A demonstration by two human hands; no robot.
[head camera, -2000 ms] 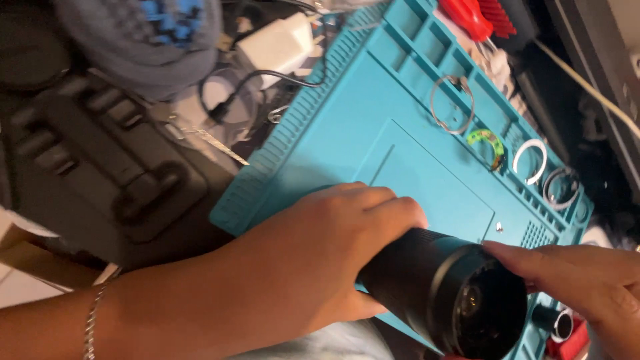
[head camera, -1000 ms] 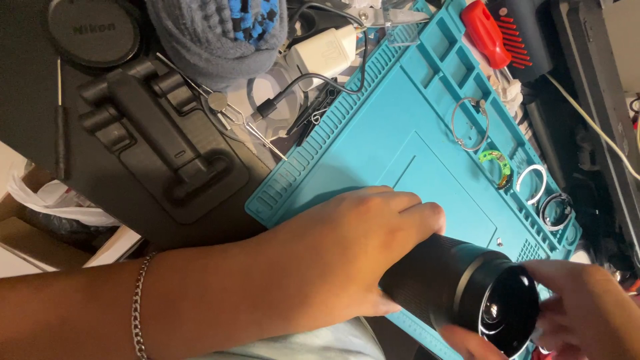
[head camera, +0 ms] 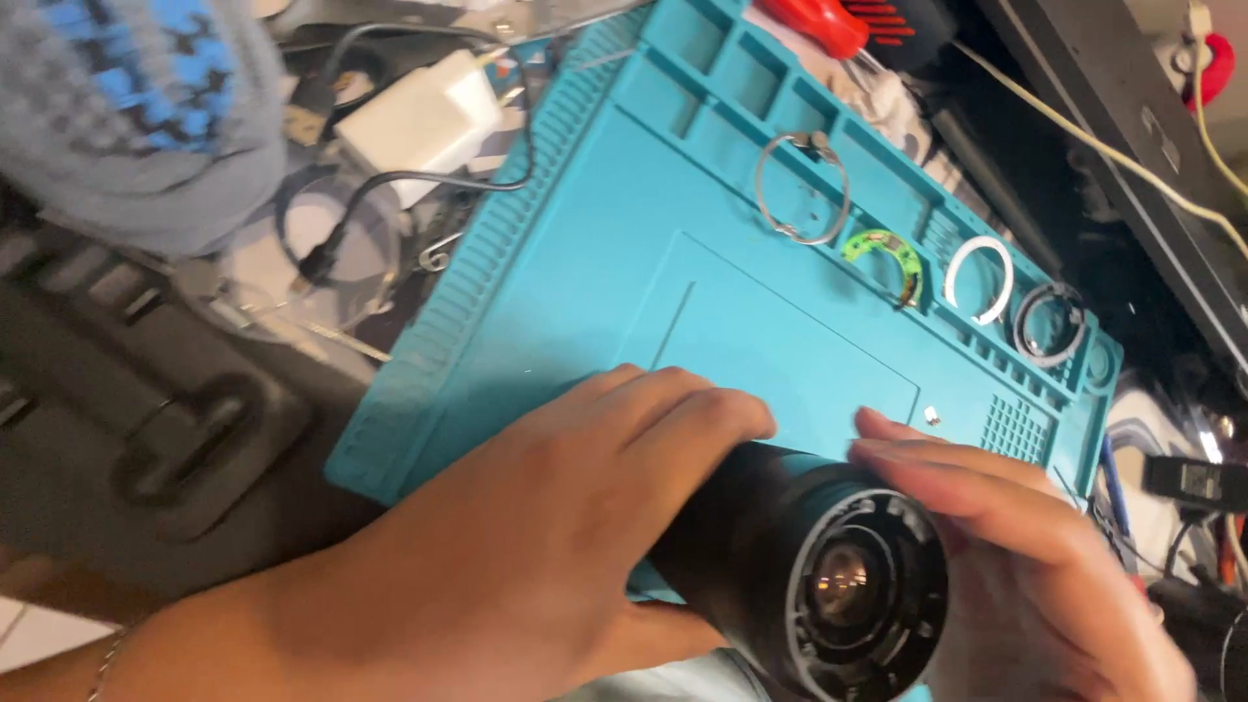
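Observation:
My left hand (head camera: 585, 507) is wrapped around the barrel of a black camera lens (head camera: 751, 546), whose open rear end faces up and toward me, with inner rings and glass showing. Beside the rim is my right hand (head camera: 1043, 556), its fingers bent near the edge; whether they press on it is unclear. Beneath lies a teal silicone repair mat (head camera: 546, 322). Along its compartments rest a thin metal ring (head camera: 760, 185), a green curved circuit board (head camera: 882, 246), a white ring (head camera: 951, 278) and a black ring (head camera: 1019, 331). A tiny metal part (head camera: 932, 416) lies on the mat.
Left of the mat are a white power adapter (head camera: 424, 122) with a black cable (head camera: 439, 178), a grey-blue fabric item (head camera: 185, 185) and a black plastic stand (head camera: 195, 448). A red-handled screwdriver (head camera: 819, 24) lies beyond the mat. A dark monitor-like edge (head camera: 1141, 146) runs along the upper right.
The lens's open end has turned more toward the camera, showing more of its inside. My right hand has shifted from across the rim to its right side. The view has swung noticeably.

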